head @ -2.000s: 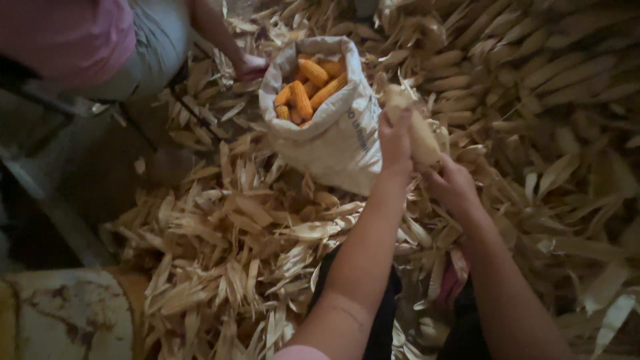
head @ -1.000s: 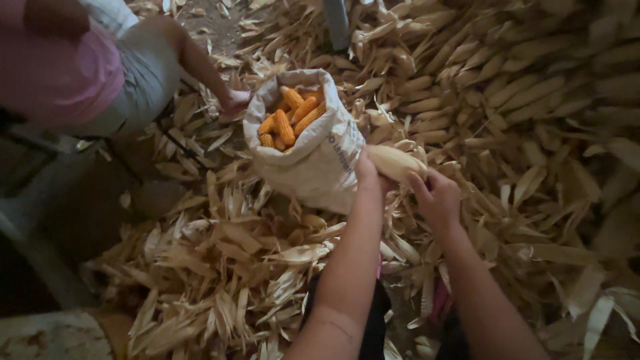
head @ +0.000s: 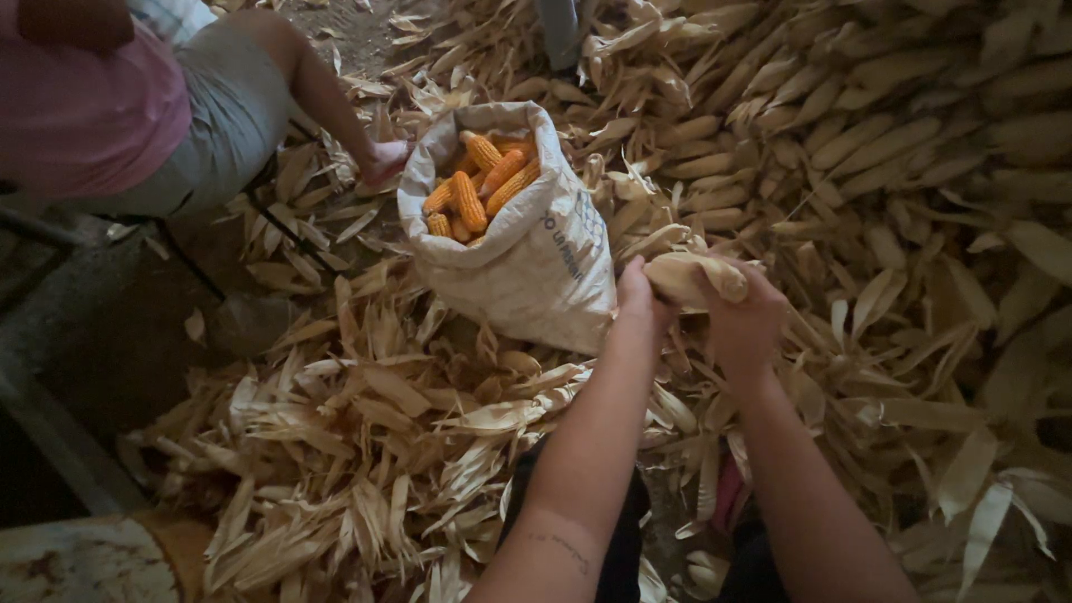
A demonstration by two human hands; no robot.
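Note:
Between my two hands is an ear of corn in its dry husk (head: 682, 279), just right of the sack. My left hand (head: 643, 293) holds its left end; my right hand (head: 745, 310) grips its right end, where the husk looks bunched. A white woven sack (head: 536, 280) with a rolled rim and printing on its side stands upright, holding several bare orange corn cobs (head: 469, 201). Parts of my fingers are hidden by the husk and by the hands themselves.
Loose dry husks (head: 360, 452) cover the floor around the sack. Unshucked ears (head: 879, 142) are heaped at the upper right. A seated person (head: 226, 109) is at the upper left, one foot near the sack. A rusty, pale-topped container (head: 84, 561) stands at the lower left.
My right hand has shifted from the lower end of the husked ear to its right end. The ear, upright and slanted two seconds ago, now lies nearly level. The view has shifted somewhat.

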